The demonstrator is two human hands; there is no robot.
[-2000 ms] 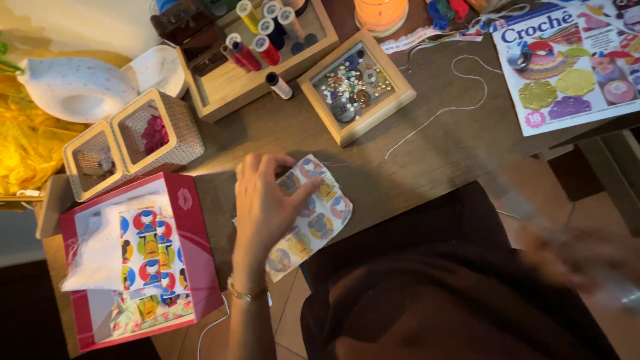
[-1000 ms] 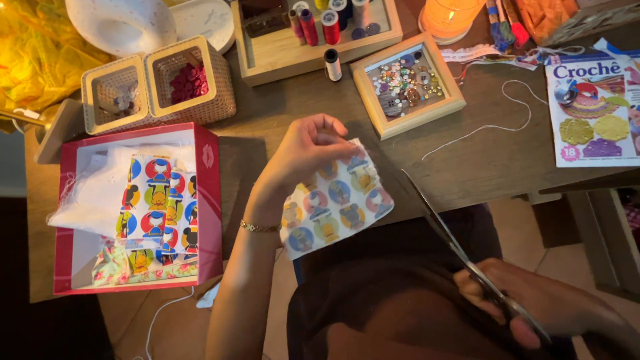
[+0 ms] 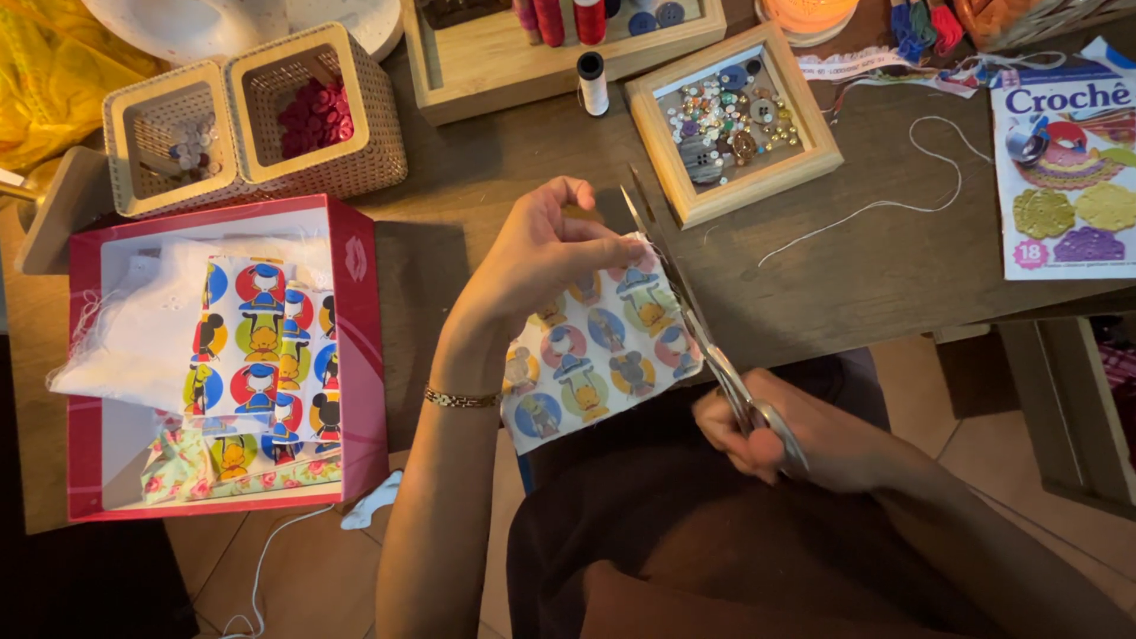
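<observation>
My left hand point(image 3: 555, 248), with a bracelet at its wrist, pinches the upper corner of a printed cotton fabric piece point(image 3: 581, 359) with cartoon figures in coloured circles. The cloth hangs at the table's front edge, over my lap. My right hand point(image 3: 772, 435) grips the handles of metal scissors point(image 3: 701, 328). Their blades lie along the right edge of the fabric, tips pointing up past my left fingertips. Whether the blades have cloth between them I cannot tell.
A red box point(image 3: 359, 355) of fabric pieces stands left, below woven baskets point(image 3: 382, 133) of buttons. Ahead are a wooden button frame point(image 3: 657, 160), a white thread spool point(image 3: 594, 89) and a wooden tray point(image 3: 497, 84). A crochet magazine point(image 3: 1065, 177) lies right, near loose thread point(image 3: 958, 169).
The scissors in my right hand have moved up and left to the fabric's edge. My left hand, spread over the cloth two seconds ago, now pinches its corner.
</observation>
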